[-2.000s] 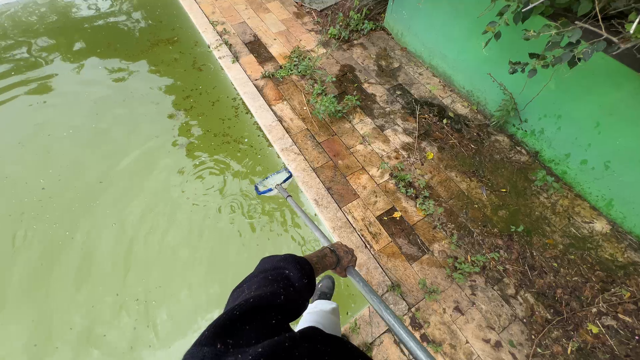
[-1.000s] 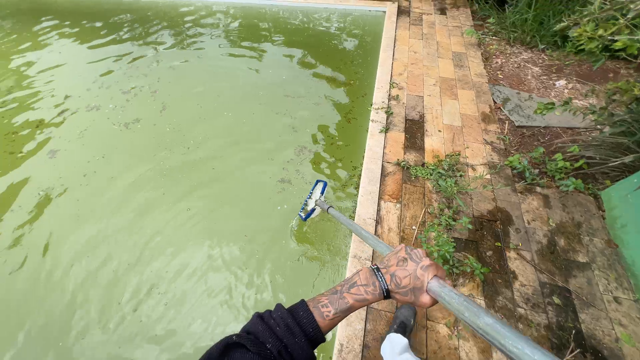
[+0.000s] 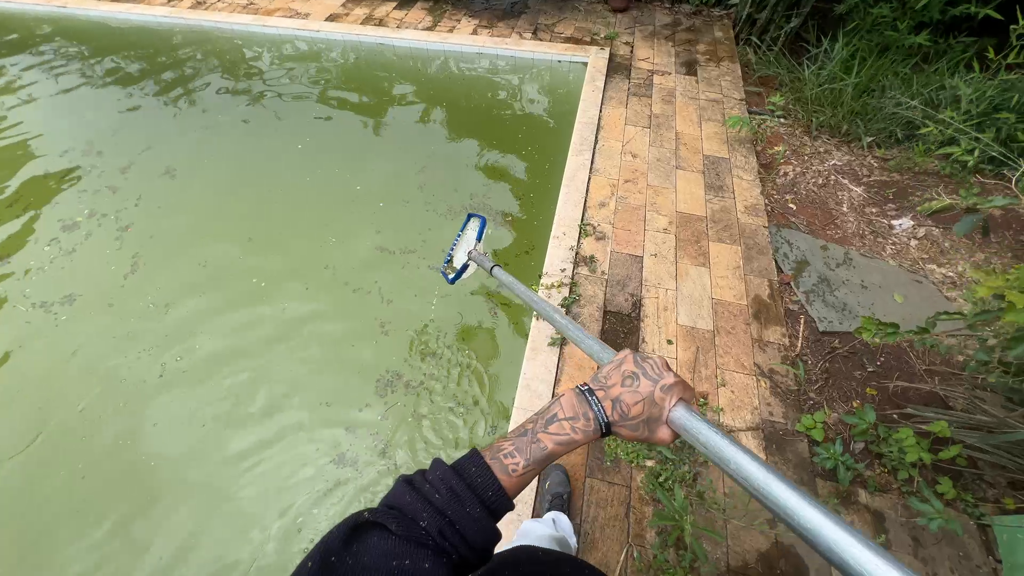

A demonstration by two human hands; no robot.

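Observation:
My left hand [image 3: 642, 398], its arm reaching in from the bottom with a dark sleeve and a black wristband, is closed around a long metal pole [image 3: 760, 468]. At the pole's far end is a pool skimmer net [image 3: 465, 249] with a blue frame and pale mesh. It hangs over the murky green pool water [image 3: 264, 240], a little left of the pool edge, with drips and ripples below it. The pole crosses the coping and runs out of view at the bottom right. My right hand is not in view.
Pale stone coping [image 3: 570, 176] borders the pool, and a paved deck [image 3: 664, 208] runs alongside it. My shoe [image 3: 554, 490] stands at the coping. Weeds [image 3: 676, 500] grow between the pavers. A flat grey slab [image 3: 860, 280] lies on soil at the right, near bushes.
The view has swung toward the pool's far corner. Two seconds ago the skimmer was close beside the coping; now it is farther out over the water. My left hand has kept hold of the pole.

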